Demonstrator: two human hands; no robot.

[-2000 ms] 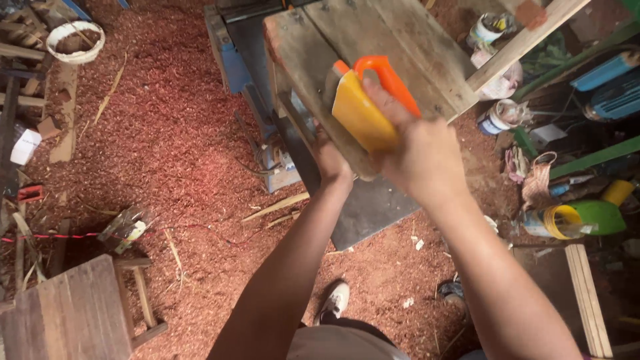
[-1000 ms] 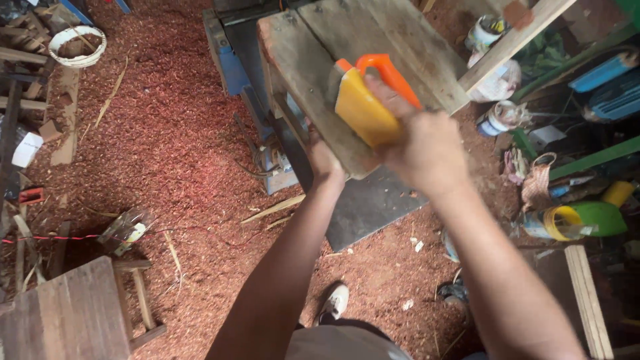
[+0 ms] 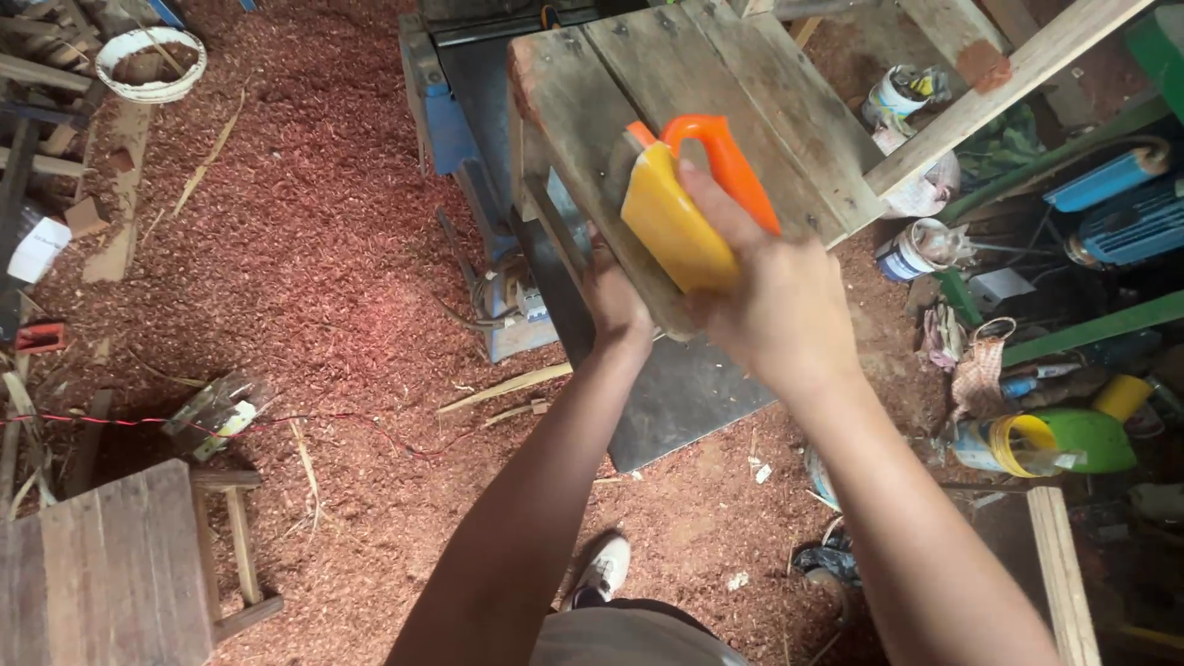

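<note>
My right hand (image 3: 782,301) is closed around a yellow hand tool with an orange loop handle (image 3: 680,222), probably a sanding block or float. The tool lies against the top of a wooden stool or small table (image 3: 740,102) made of several planks, close to its near left edge. Below that edge, my left hand (image 3: 610,287) reaches to the stool's underside; its fingers are partly hidden, so its hold cannot be told. Under the stool is a dark flat machine table (image 3: 684,407) on a blue metal frame (image 3: 453,129).
Reddish shavings (image 3: 305,231) cover the floor. A second wooden stool (image 3: 111,564) stands lower left, by a clear plastic package (image 3: 213,416) and a red wire. A white-rimmed bucket (image 3: 151,65) is upper left. At right are a wooden beam (image 3: 1008,92), a blue motor (image 3: 1133,217) and a yellow bucket (image 3: 1017,444).
The stool top has shifted slightly left and tilted between the earlier frames and now. My right hand stays on the tool at the near edge, and my left hand remains below it.
</note>
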